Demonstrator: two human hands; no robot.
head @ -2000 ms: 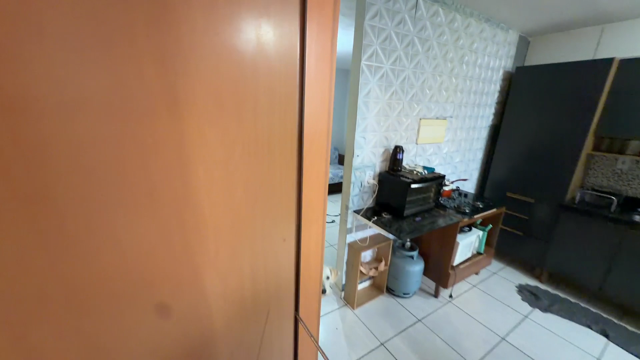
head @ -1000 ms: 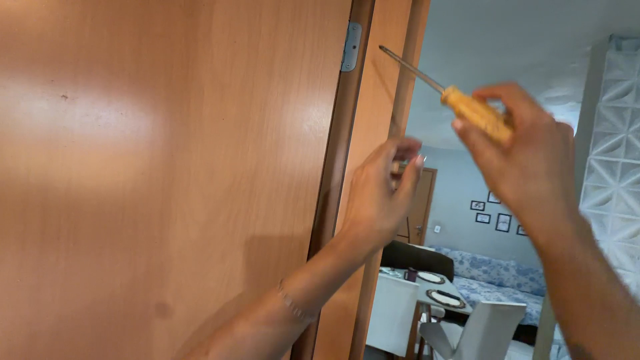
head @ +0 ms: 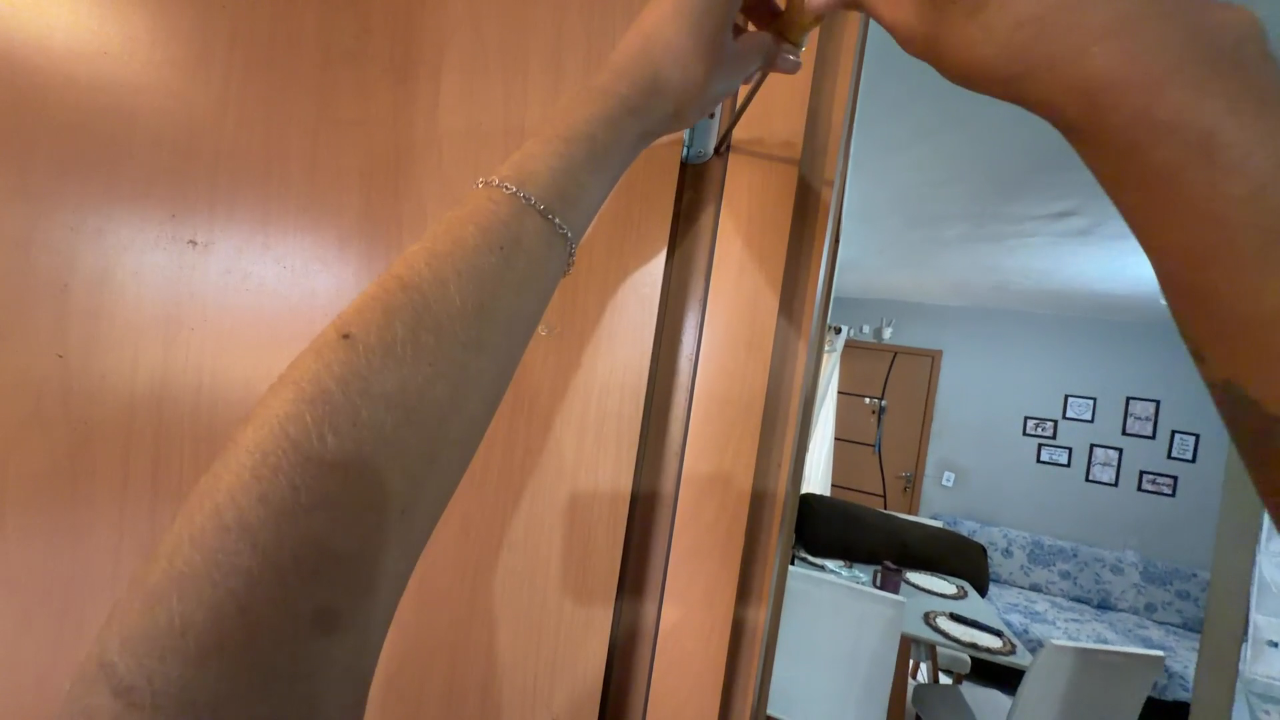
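Observation:
A metal door hinge (head: 702,138) sits in the gap between the wooden door (head: 300,120) and its frame (head: 745,330). My left hand (head: 715,65) is raised above the hinge, partly cut off by the top edge; its fingertips are close about the yellow handle of a screwdriver (head: 745,108), and whether they hold anything is hidden. The screwdriver's shaft slants down to the hinge's right side. At the top edge my right hand (head: 850,5) grips the handle, mostly out of view. A thin chain bracelet (head: 535,205) lies around my left wrist.
Past the door frame, a dining table (head: 1000,645) with placemats and a mug (head: 887,577) stands among white chairs (head: 835,640). Behind are a floral-covered sofa (head: 1090,570), framed pictures on the wall and another wooden door (head: 890,430).
The screwdriver, held up away from the hinge a second ago, now points down with its tip at the hinge's edge. Both hands are now together above it. The view has shifted since the kitchen frame.

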